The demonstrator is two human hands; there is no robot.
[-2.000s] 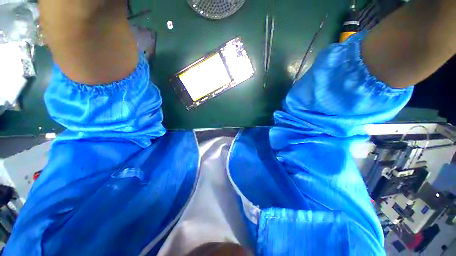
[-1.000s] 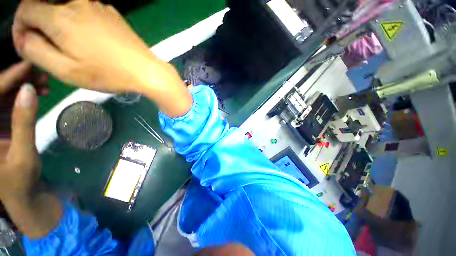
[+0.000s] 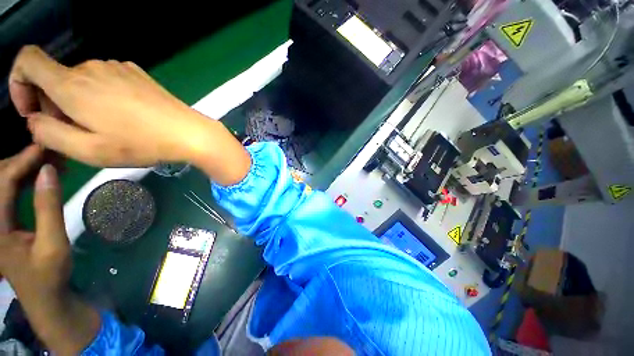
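Note:
An open phone (image 3: 179,275) lies on the dark green mat at lower left, its large pale battery and board facing up. My right hand (image 3: 104,115) is at upper left with its fingers curled. My left hand (image 3: 43,243) is below it at the left edge, its thumb raised and its fingers close to the right fingertips. Both hands are raised beyond the phone, not touching it. The dark background and bent fingers hide whether anything small is held between them. Thin metal tweezers (image 3: 208,211) lie beside the phone, partly under my right sleeve.
A round speckled dish (image 3: 119,211) and a clear round dish (image 3: 171,168) lie beyond the phone. A black foam tray (image 3: 334,76) holds another open phone (image 3: 366,42). A white-edged green conveyor (image 3: 261,78) runs behind. A machine with a blue touchscreen (image 3: 407,243) stands right.
The view has swung right, bringing the machine and tray into sight. My hands, cut off by the top edge earlier, now show close together at left. The phone still lies on the mat.

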